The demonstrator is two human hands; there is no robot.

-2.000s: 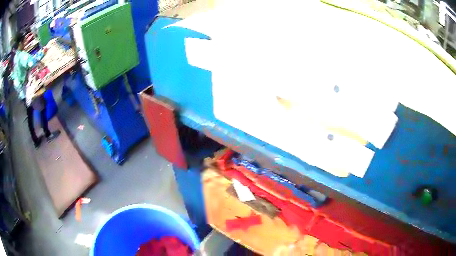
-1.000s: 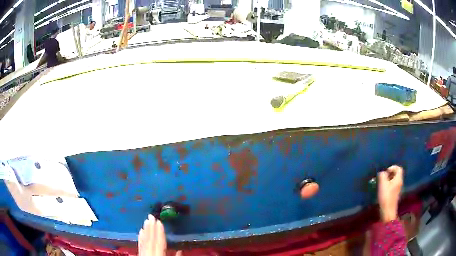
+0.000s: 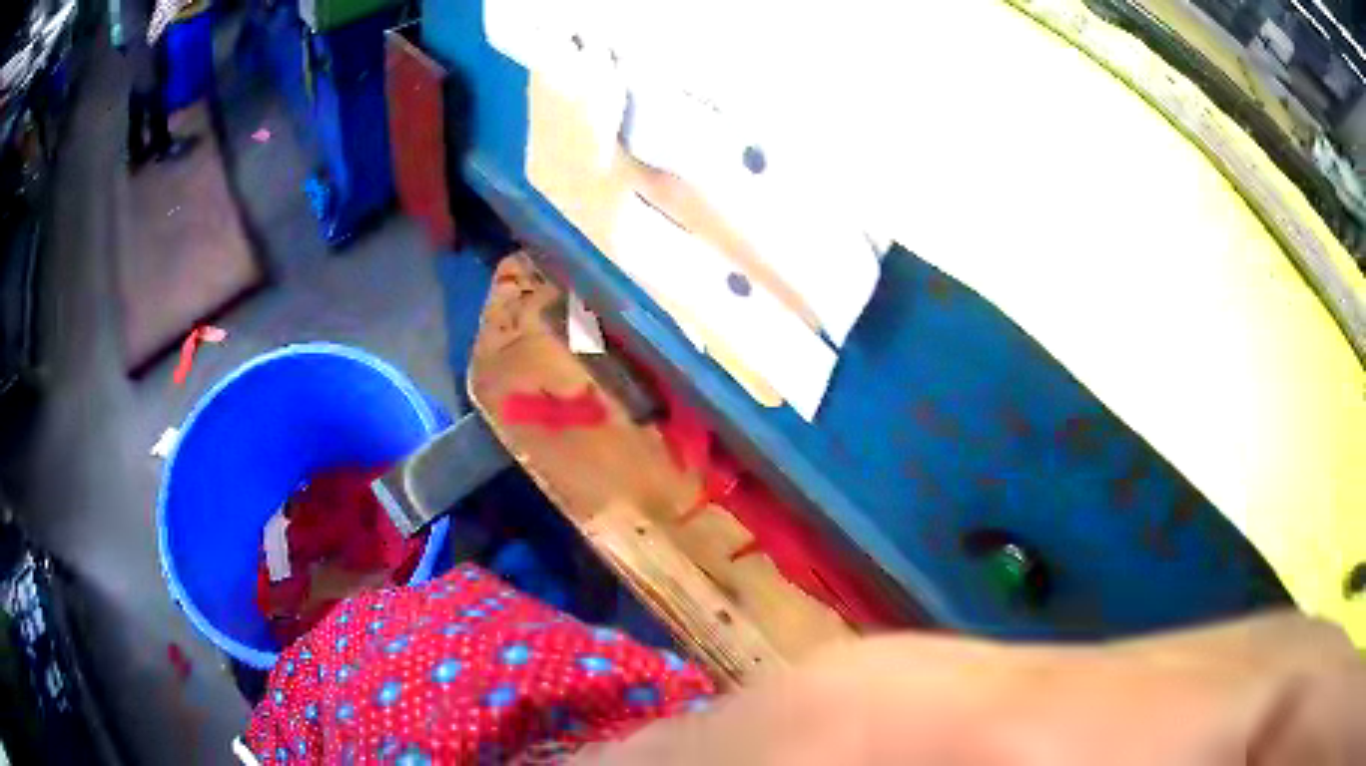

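Red sheet material shows as a ragged strip along the wooden front board, under the blue press beam. A red offcut lies on the board's left end. A bare forearm in a red dotted sleeve, which looks like my left arm, crosses the bottom from left to right. My left hand is large, blurred and cut off at the lower right, below the green button. Its fingers are not clear. My right hand is out of the picture.
A blue scrap bin holding red scrap stands on the floor at lower left. A grey bracket-like piece juts beside it. A brown mat lies behind, with a person's legs at its far end. White papers hang on the beam.
The view has swung from the beam's front down to the left end and bin. Both hands were at the green buttons; now one forearm crosses the bottom and my right hand is gone from view.
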